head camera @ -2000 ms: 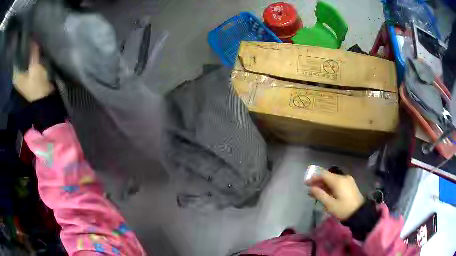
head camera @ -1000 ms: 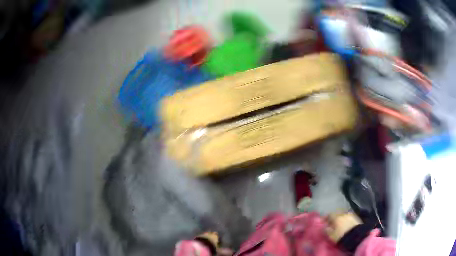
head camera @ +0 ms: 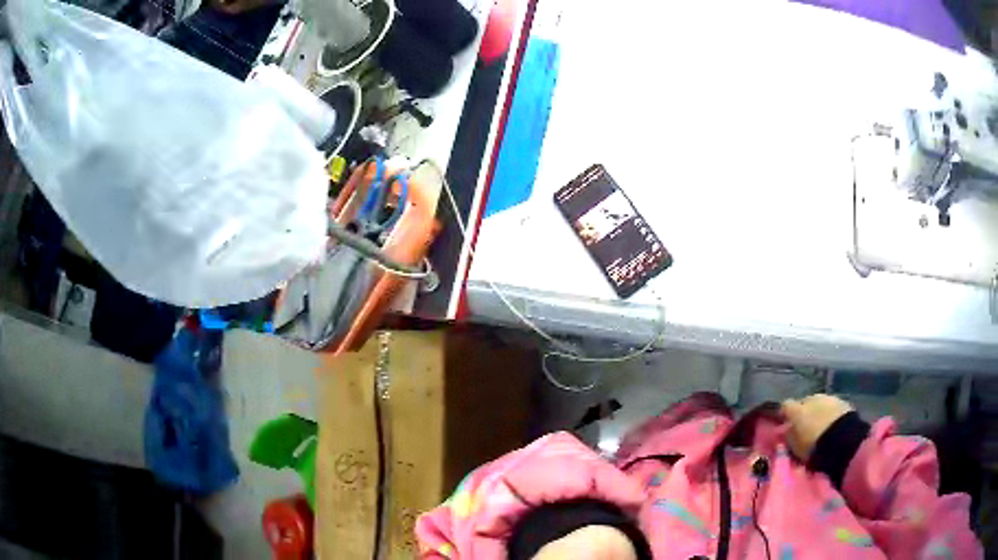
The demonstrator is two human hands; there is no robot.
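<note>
My right hand (head camera: 815, 424) is at the upper edge of my pink jacket, low on the right. Its fingers are curled and partly hidden, so I cannot tell if they grip the cloth. My left hand (head camera: 593, 547) is cut off by the bottom edge; only its back shows beyond the black cuff, fingers out of the picture. A black smartphone (head camera: 613, 230) with a lit screen lies on the white table (head camera: 700, 131), away from both hands. A thin white cable (head camera: 525, 323) loops off the table's near edge.
A pale sewing machine (head camera: 943, 153) stands at the table's right. On the left are an orange basket (head camera: 410, 246) holding blue-handled scissors (head camera: 383, 197), a large white plastic bag (head camera: 186, 164) and thread cones (head camera: 306, 104). Below are the brown carton (head camera: 350, 438) and a green stool (head camera: 287, 443).
The view has swung right to the table and sewing machine. The grey cloth has left the picture. The small pale item seen earlier at my right hand no longer shows; that hand is now against my jacket.
</note>
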